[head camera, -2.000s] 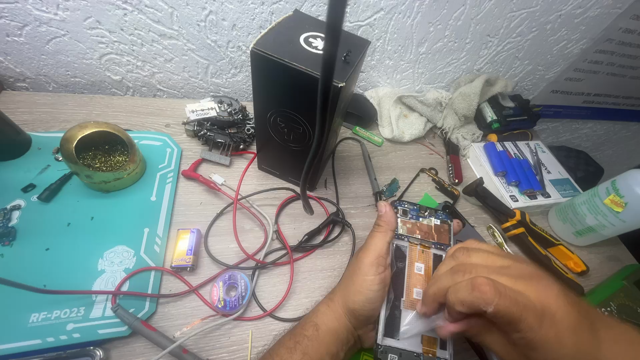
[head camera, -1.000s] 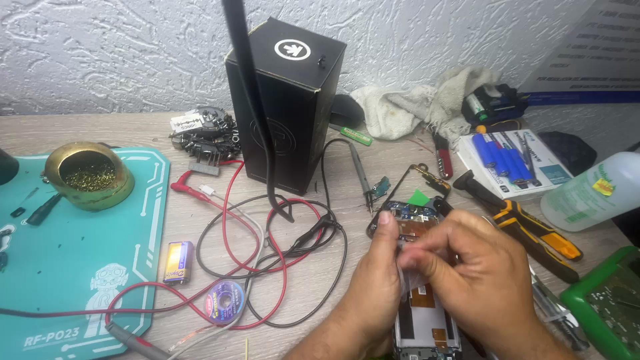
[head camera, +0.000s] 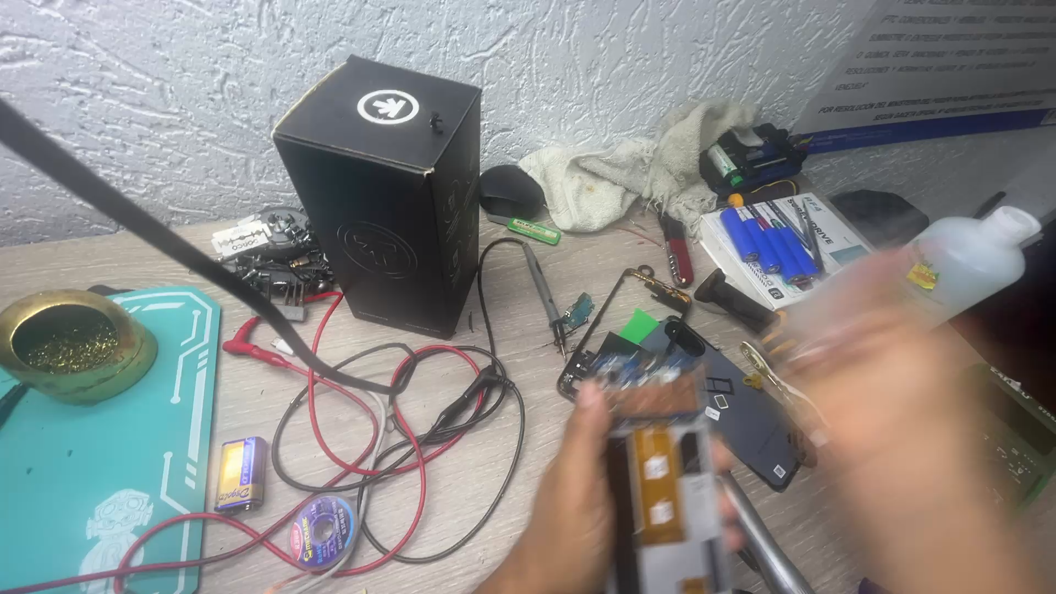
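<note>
An opened smartphone (head camera: 660, 487), its circuit board at the top and an orange flex cable down its middle, is gripped along its sides by my left hand (head camera: 569, 495). My right hand (head camera: 874, 371) is strongly blurred, to the right of the phone, over the pliers and near a translucent plastic bottle (head camera: 965, 256); whether it holds anything cannot be told. Behind the phone lie a dark back cover (head camera: 734, 412), a thin black phone frame (head camera: 606, 318) and a green piece (head camera: 638, 326).
A tall black box (head camera: 379, 206) stands at the back. Tangled red and black test leads (head camera: 421, 445) lie left of the phone, beside a solder wick spool (head camera: 322, 532) and a 9-volt battery (head camera: 241, 474). A brass pot (head camera: 74, 346) sits on the teal mat (head camera: 99, 462).
My right hand has moved off the phone, out to the right. My left hand keeps its hold on the phone. The view has shifted.
</note>
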